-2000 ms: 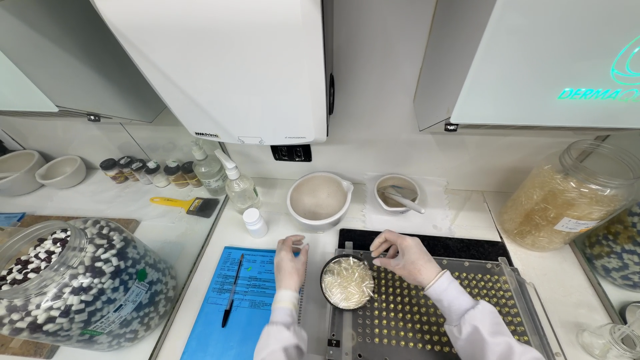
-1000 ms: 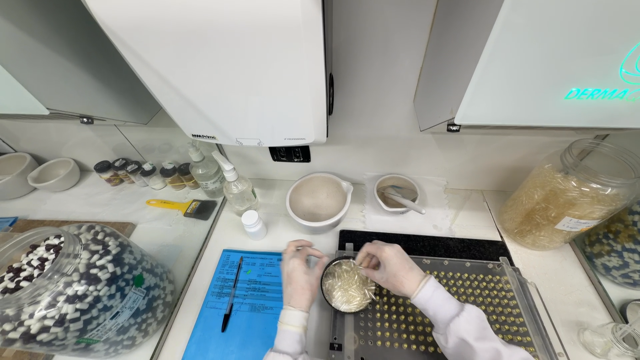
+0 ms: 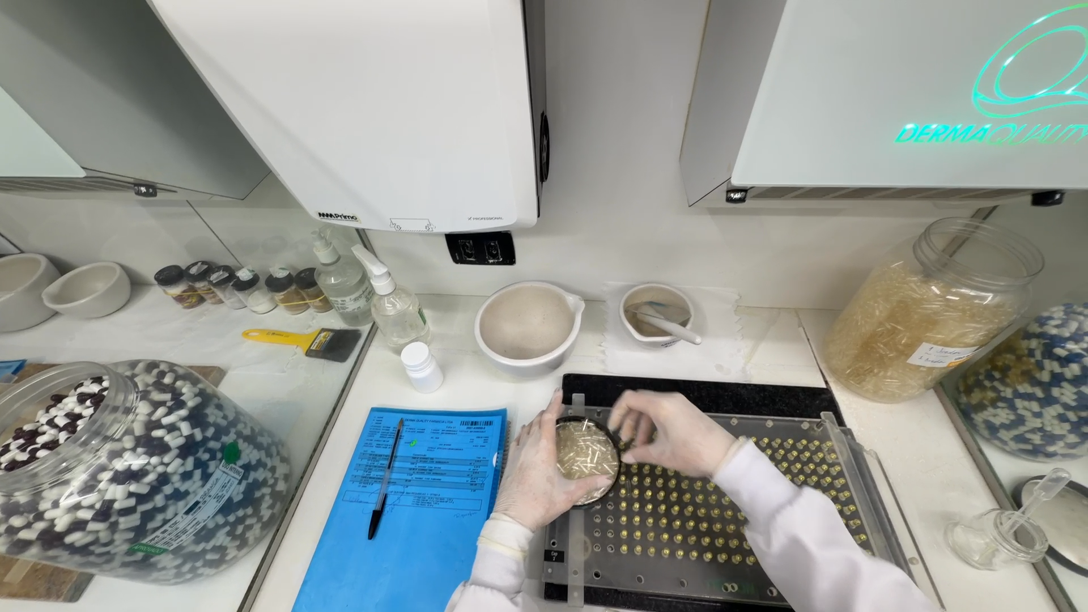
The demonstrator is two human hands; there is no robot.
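My gloved left hand (image 3: 537, 472) is closed around a round black-rimmed dish (image 3: 588, 460) that holds clear capsule pieces. Just right of that dish, over the upper left of a capsule-filling board (image 3: 680, 548), is my gloved right hand (image 3: 671, 433). Its fingers are curled and slightly blurred, and whether they pinch a capsule piece cannot be made out. Rows of holes in the board hold yellowish capsule parts; some holes at its left side look unfilled. The board lies on a black base (image 3: 697, 387).
Left of the board lies a blue sheet (image 3: 340, 544) with a pen (image 3: 387, 484). Behind stand a white bottle (image 3: 422, 367), a spray bottle (image 3: 396, 310), a large mortar (image 3: 527, 327) and a small mortar with pestle (image 3: 654, 314). Capsule jars (image 3: 926, 314) (image 3: 212, 476) flank the area.
My left hand has come onto the dish's left side and closed around it. My right hand has moved from the dish's rim to just right of it, over the board.
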